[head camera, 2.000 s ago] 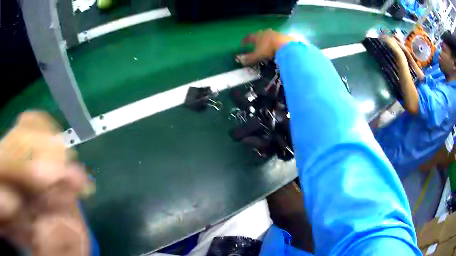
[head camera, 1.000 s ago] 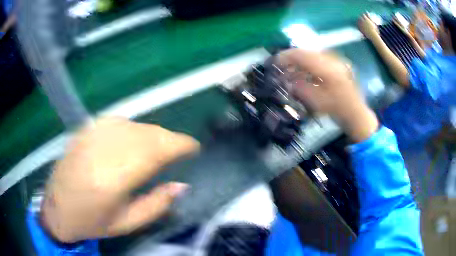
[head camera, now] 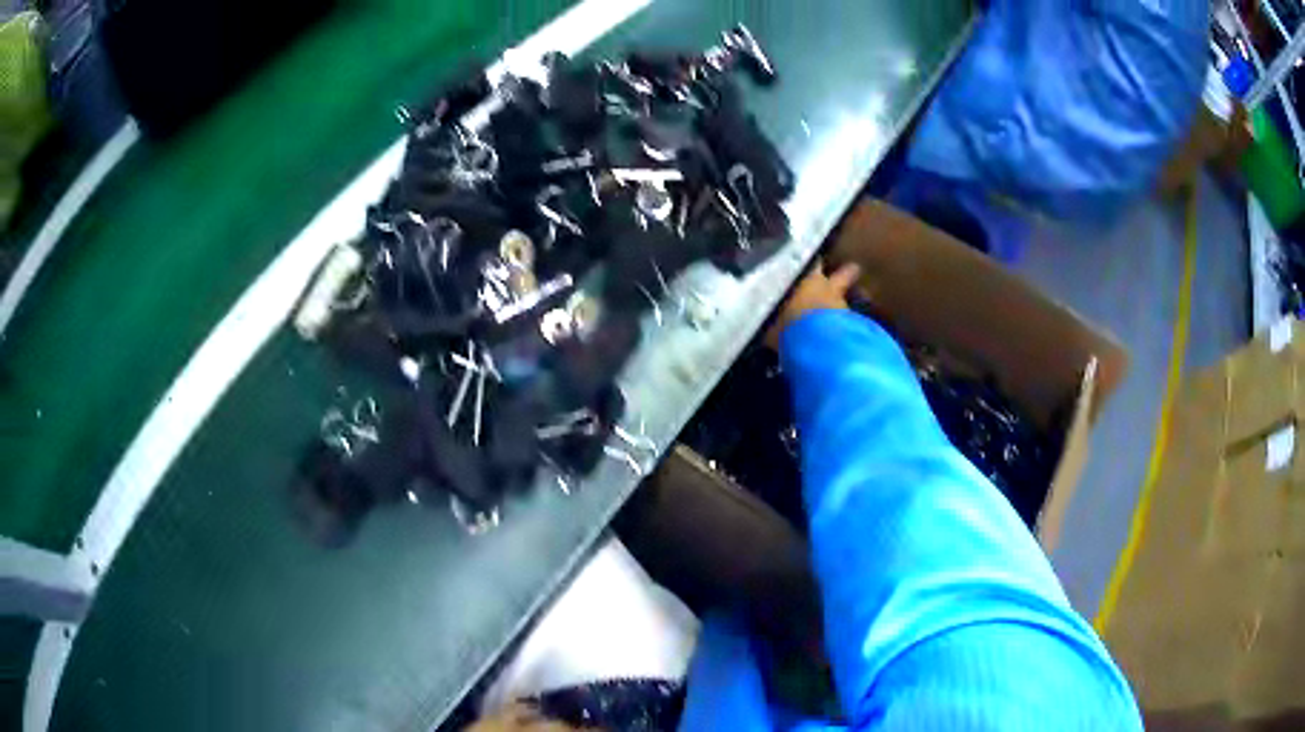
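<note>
A large loose pile of black binder clips [head camera: 573, 186] with silver wire handles lies on the green bench, with a few pale round-centred parts among them. My right hand [head camera: 816, 298] is at the bench's front edge, over the far side of an open brown carton [head camera: 959, 293] that holds many black clips. Some fingers point away from me; its palm is hidden, so a hold on anything cannot be told. A small skin-coloured patch at the bottom edge may be my left hand [head camera: 518, 718], almost wholly cut off.
A white-metal rail [head camera: 215, 343] runs along the bench behind the pile. A blue-clothed person [head camera: 1066, 100] is at the upper right. Closed cartons [head camera: 1216, 572] stand on the floor at right. White material [head camera: 601, 629] lies below the bench edge.
The view has swung, bringing the clip pile and carton more fully into sight. My right hand has moved from above the pile to the carton. My left hand has dropped almost out of view.
</note>
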